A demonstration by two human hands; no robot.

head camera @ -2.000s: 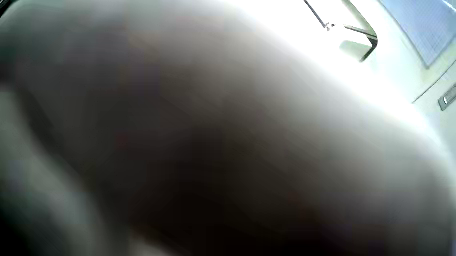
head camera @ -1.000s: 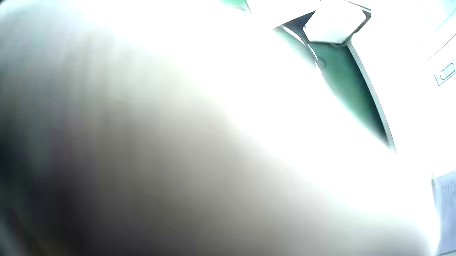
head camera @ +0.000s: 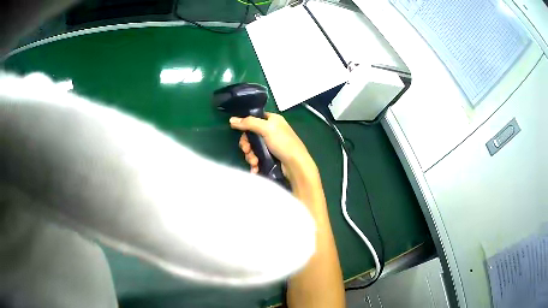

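My right hand (head camera: 281,139), bare, holds a black barcode scanner (head camera: 241,98) by its handle over the green bench (head camera: 198,105). The thumb lies across the upper handle and the fingers curl round it. The scanner head points left. A large, blurred white shape (head camera: 180,210) very near the camera looks like a white-gloved finger or part of my left hand. It covers the lower left and hides part of my right forearm and the handle's lower end. What the left hand does cannot be told.
A white sheet (head camera: 294,57) leans beside a white box-shaped device (head camera: 366,93). A thick white cable (head camera: 345,180) and a thin black cord run down the bench's right side. A white cabinet (head camera: 462,186) with printed sheets stands at right. Black cables lie behind the bench's far edge.
The blurred shape near the camera has moved down and left, uncovering the green bench. My right hand with the scanner now shows, as do more of the white sheet and the cables.
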